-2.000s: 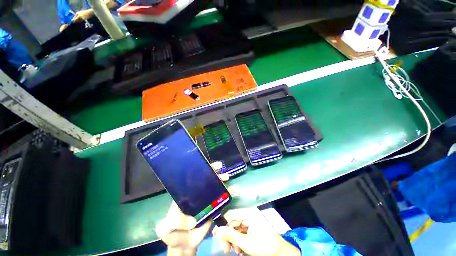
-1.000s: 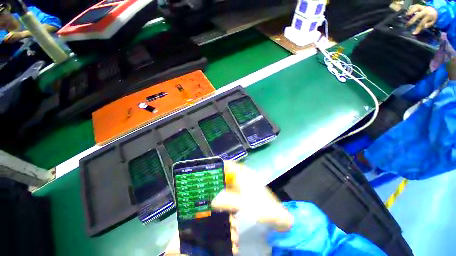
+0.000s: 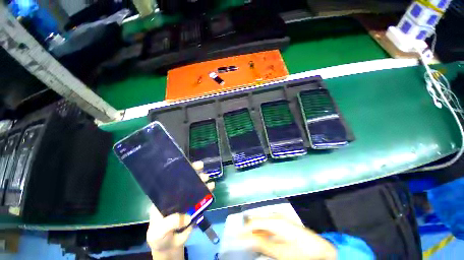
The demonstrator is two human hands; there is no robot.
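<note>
My left hand (image 3: 170, 231) holds a smartphone (image 3: 165, 170) from below, tilted, its screen dark with faint text and a red bar at the bottom end. A dark and silver USB stick (image 3: 207, 229) sticks out of the phone's bottom end. My right hand (image 3: 285, 238) is blurred, to the right of the stick and apart from it; whether it holds anything cannot be told. A black tray (image 3: 170, 116) lies behind, with phones showing green text lines in several slots, such as this phone (image 3: 245, 137). The held phone covers the tray's left part.
Behind the tray is an orange mat (image 3: 185, 81) with small dark and silver parts. A loaded tray stack (image 3: 61, 167) stands at left. White cable (image 3: 441, 91) and a white block tower (image 3: 414, 25) are at right. Black trays (image 3: 376, 218) are low at right, near a blue sleeve (image 3: 450, 203).
One second ago the held phone showed green rows and an orange button; now its screen is dark with a red bar. The USB stick has come into view. My right hand has moved off the phone.
</note>
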